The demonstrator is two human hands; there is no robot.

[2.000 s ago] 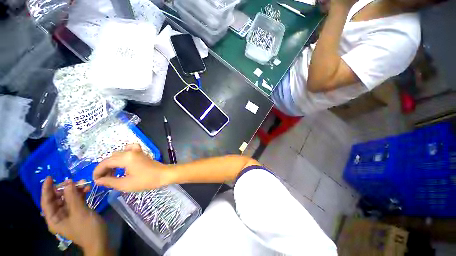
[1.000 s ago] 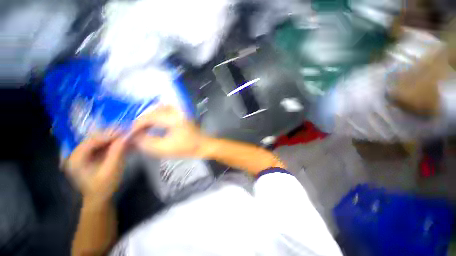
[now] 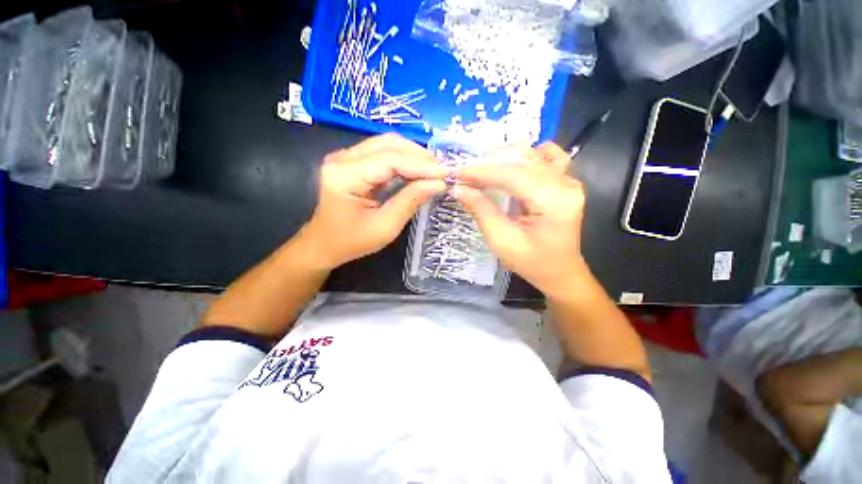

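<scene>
My left hand (image 3: pixel 373 198) and my right hand (image 3: pixel 529 208) meet at the fingertips above the clear plastic box (image 3: pixel 411 269). A tiny piece shows between the pinched fingertips; its shape is too small to tell. The box holds many thin metal rods (image 3: pixel 449 246). Behind it is the blue tray (image 3: pixel 430 90), with loose metal rods (image 3: pixel 352 71) at its left and tiny white sleeves (image 3: pixel 510 71) heaped at its right, partly under a clear plastic bag (image 3: pixel 572 52).
A black pen (image 3: pixel 591 132) and a smartphone (image 3: pixel 666 168) lie right of the tray. Stacked clear boxes (image 3: pixel 90 109) stand at the left. Lidded clear boxes (image 3: pixel 676 33) are at the back right. A person's arm (image 3: pixel 818 388) shows at the lower right.
The view has swung left, so the tray and box now lie near the middle and the stacked boxes show. My hands remain close together, now above the clear box.
</scene>
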